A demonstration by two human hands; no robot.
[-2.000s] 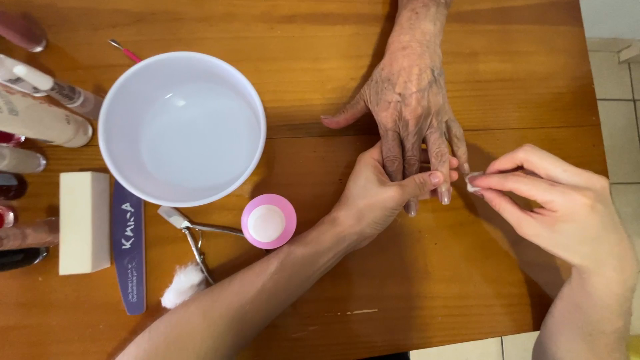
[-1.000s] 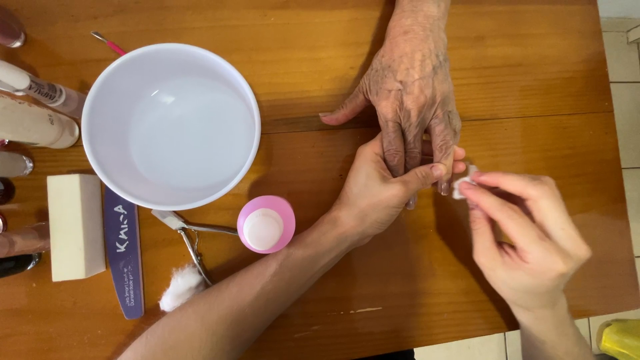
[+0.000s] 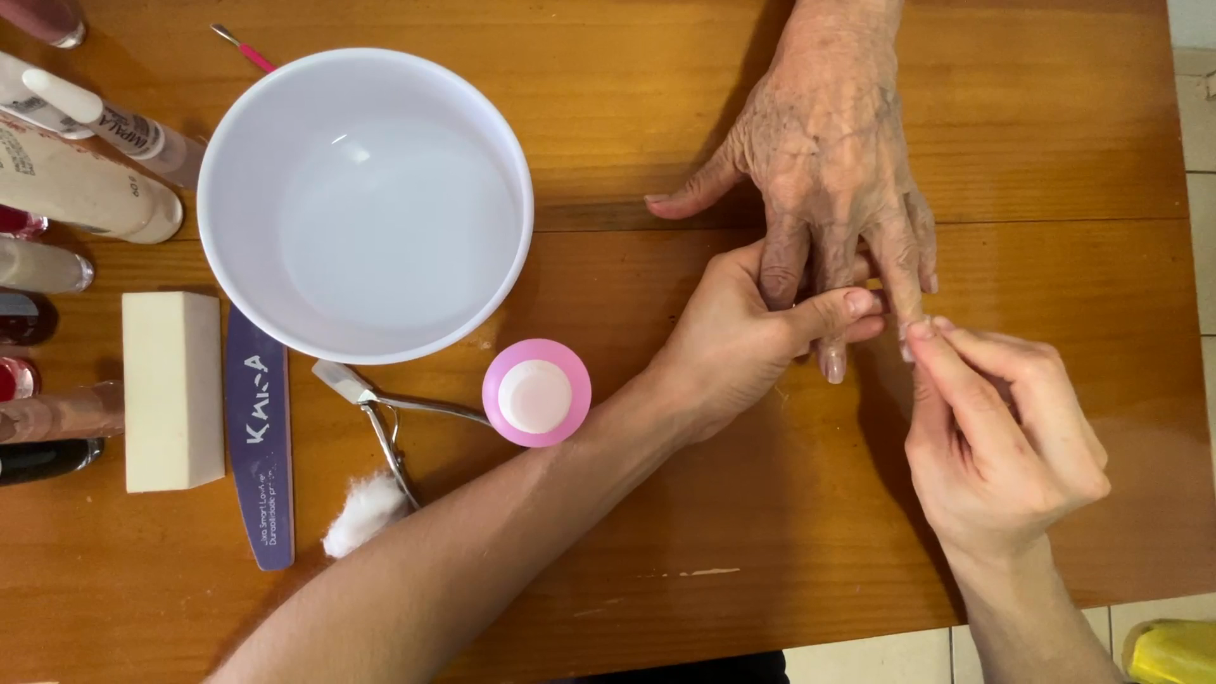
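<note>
Another person's hand [image 3: 831, 152] reaches in from the top, back up and fingers spread over the wooden table. My left hand [image 3: 760, 332] grips one of its middle fingers between thumb and fingers. At the tip of the neighbouring finger, the pinched fingertips of my right hand [image 3: 997, 418] touch the nail. Whatever my right fingers pinch is mostly hidden now; a white cotton piece showed there earlier. Beside my left forearm stands a pink bottle with a white cap [image 3: 535, 394]. Metal nippers [image 3: 389, 418] lie near it, against a cotton tuft [image 3: 366, 515] partly behind the forearm.
A white plastic bowl [image 3: 380, 328] stands left of centre, with a pink-handled tool [image 3: 255, 57] partly behind it. A purple nail file [image 3: 258, 456] and a white buffer block [image 3: 171, 389] lie below. Several nail polish bottles [image 3: 43, 264] line the left edge. A yellow object [image 3: 1176, 652] shows bottom right.
My right hand was off the other person's fingers one second ago, with white cotton pinched in it; now its fingertips are at a nail. My left hand keeps its hold.
</note>
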